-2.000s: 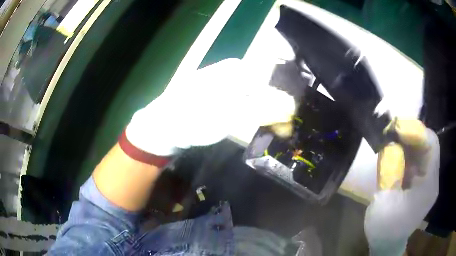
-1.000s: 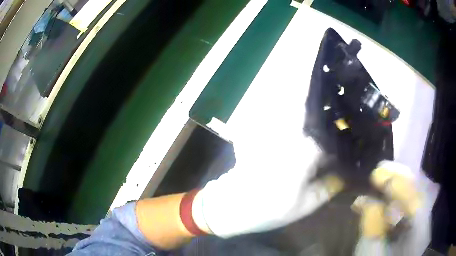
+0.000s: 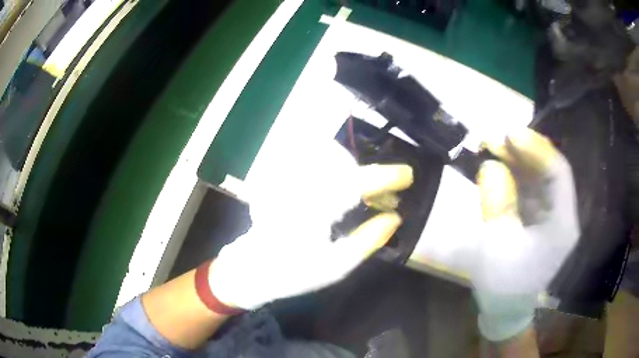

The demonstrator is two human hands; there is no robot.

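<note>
My left hand [image 3: 301, 224], in a white glove with a red cuff, reaches over the left side of the black housing [image 3: 420, 185]. Its yellowish thumb and fingertips are bent inward, slightly apart, with dark material between them; whether they grip it is unclear. My right hand [image 3: 529, 210], gloved, pinches the near right end of the long black cover-like part [image 3: 403, 101], which slants just above and behind the housing. A thin red wire [image 3: 352, 136] shows at the housing's left corner. The gloves hide much of the housing's inside.
A white sheet [image 3: 294, 133] is taped on the green bench surface. A dark green conveyor belt [image 3: 154, 126] with a pale edge rail [image 3: 179, 189] runs along the left. A large dark ribbed object [image 3: 595, 189] is at the right, with part of a person at the far right edge.
The long black part, earlier upright with its inner side showing between both hands, now slants to the upper left. The housing shows again below it. My left hand has moved left.
</note>
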